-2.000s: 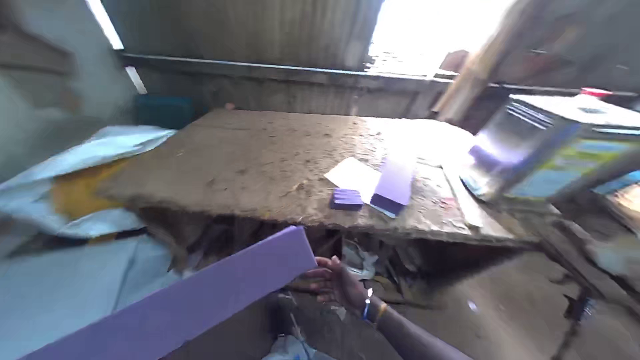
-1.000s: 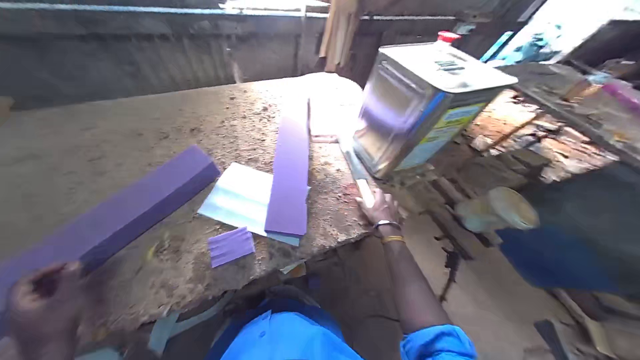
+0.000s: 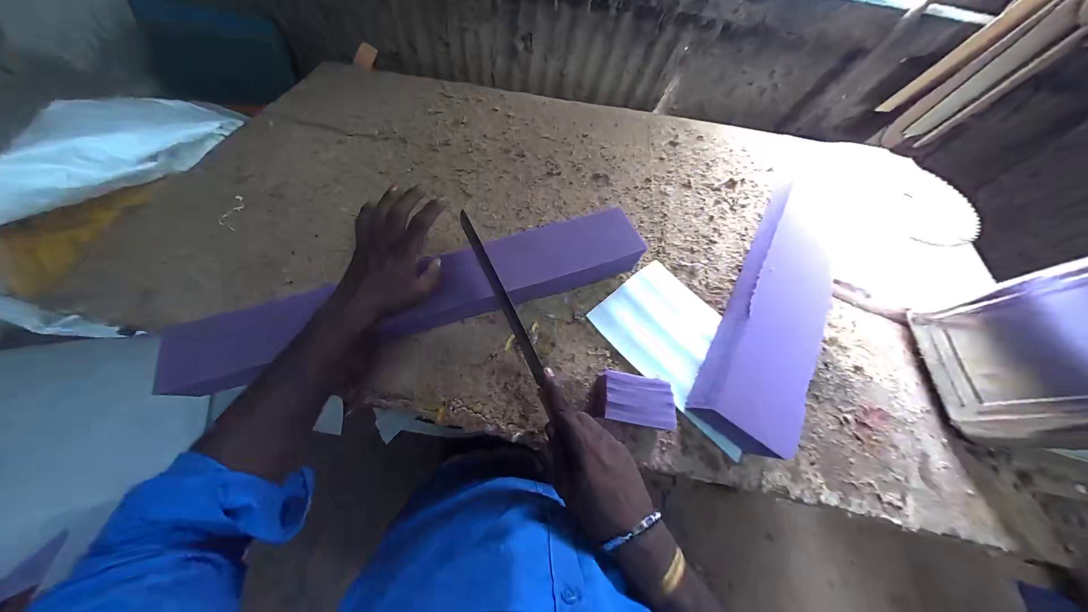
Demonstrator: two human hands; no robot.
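Note:
A long purple foam block [image 3: 552, 255] lies slantwise on the worn wooden workbench [image 3: 382, 127]. My left hand [image 3: 391, 255] rests across it near its middle, fingers spread, without closing round it. In my right hand [image 3: 586, 450] is the handle of a long, narrow-bladed knife [image 3: 508, 306]; its dark blade crosses over the right part of the block, and whether it touches the foam cannot be told. Just right of that hand sits a small purple foam piece [image 3: 639, 399] with a ridged face. Beyond it a second long purple block [image 3: 769, 340] partly covers a white sheet [image 3: 659, 319].
A metal can [image 3: 1003, 365] stands at the right edge of the bench. Behind it lies a round toothed blade [image 3: 943, 208] in glare. Wooden strips [image 3: 986, 76] lean at the back right. Foam crumbs litter the top. White plastic sheeting [image 3: 110, 144] hangs at the left.
My right hand, a second ago reaching beside the metal can, now holds the knife near the bench's front edge. My left hand has moved onto the long block. The view has swung left.

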